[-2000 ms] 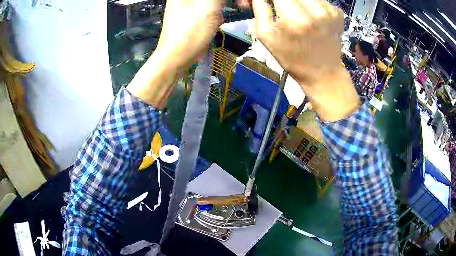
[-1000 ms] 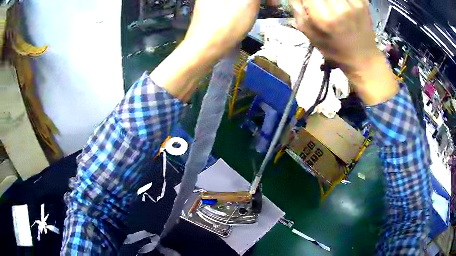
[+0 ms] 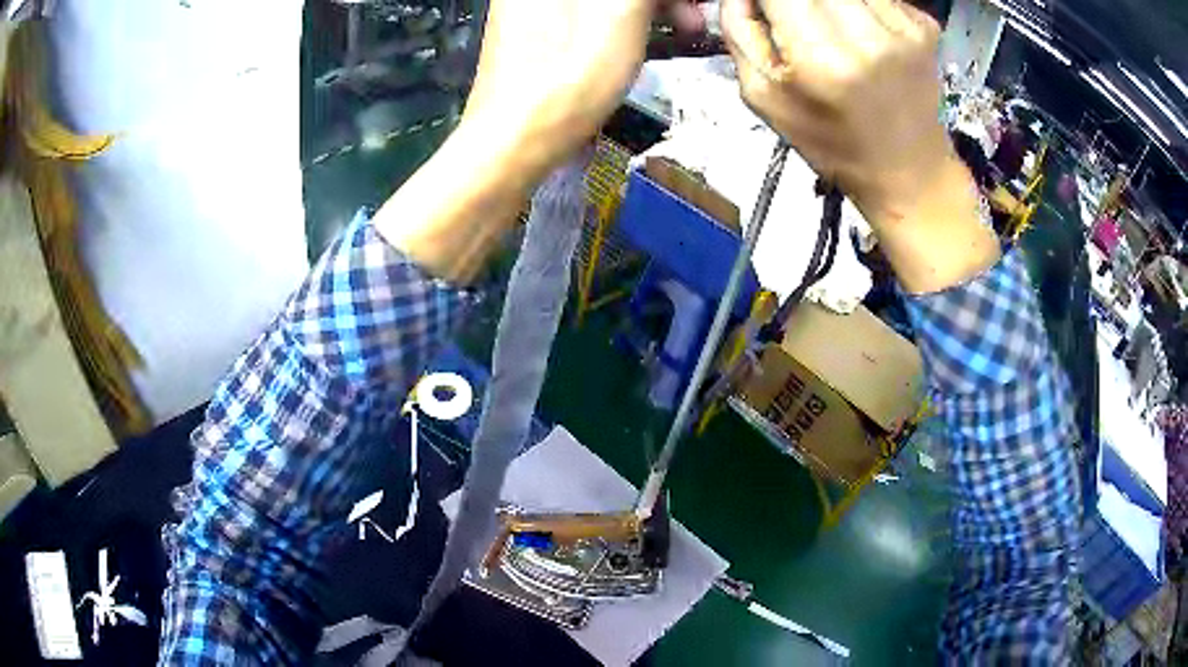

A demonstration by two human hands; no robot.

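Observation:
My left hand (image 3: 560, 65) is raised at the top edge, its fingertips partly cut off, shut on a long grey cloth strip (image 3: 521, 345) that hangs down to the black table. My right hand (image 3: 847, 91) is raised beside it, fingers curled at the top of the silvery steam hose (image 3: 717, 326); a small pale bit shows between the hands. What its fingertips grip is hidden. The hose runs down to the steam iron (image 3: 586, 528), which lies on its metal rest (image 3: 560, 606) on a pale sheet (image 3: 684, 567). A dark cable (image 3: 814, 267) hangs below my right hand.
A white tape roll (image 3: 444, 396), white strips (image 3: 367, 506), a white card (image 3: 52, 605) and a tied bundle (image 3: 107, 601) lie on the black table (image 3: 261, 612). A white board (image 3: 196, 196) stands left. Beyond are a blue bin (image 3: 678, 222), white garments (image 3: 704, 104) and a carton (image 3: 827, 397).
The view has shifted, so the hands first appear further right, then slightly back left. Both hands stay raised close together. The dark cable and more of the carton now show compared with the oldest frame.

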